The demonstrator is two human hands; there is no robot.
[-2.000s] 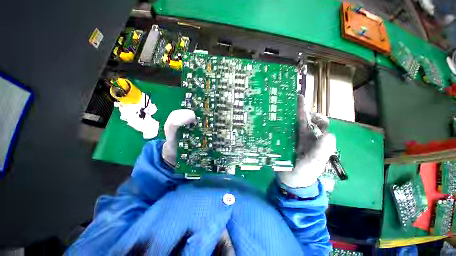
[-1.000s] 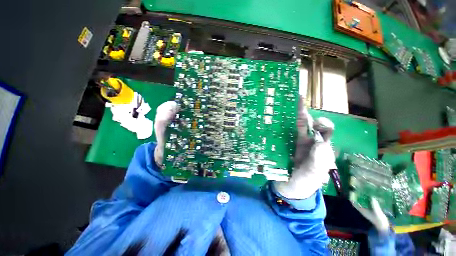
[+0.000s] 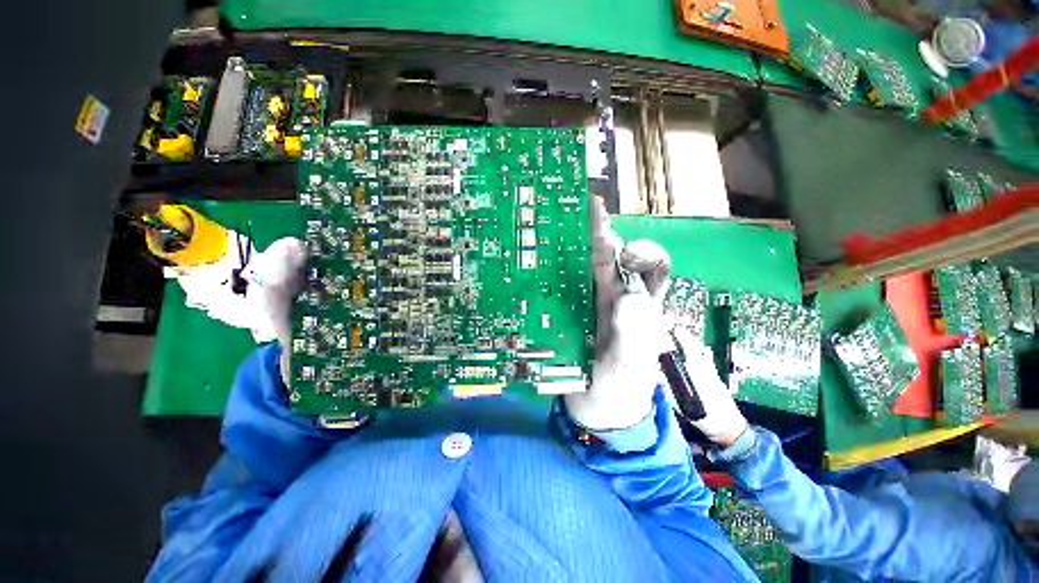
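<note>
A large green circuit board (image 3: 444, 256) is held up flat in front of my chest, its side with dense small parts facing me. My left hand (image 3: 277, 287), in a white glove, grips its left edge. My right hand (image 3: 624, 330), also in a white glove, grips its right edge. A slim tool with a black handle (image 3: 681, 383) sticks out below my right hand; its tip is hard to make out. The fingers behind the board are hidden.
Seated boards with yellow blocks (image 3: 173, 120) lie in the conveyor behind. A yellow pot (image 3: 188, 237) and white cloth (image 3: 217, 290) are at left. Another person's blue sleeve (image 3: 798, 501) and gloved hand reach in at right, beside a board (image 3: 775, 347) on the near mat. A red-edged bar (image 3: 946, 241) slants at right.
The view has shifted right, and the board stays between my hands. The other person's arm has come in beside my right hand, and another board now lies on the near mat.
</note>
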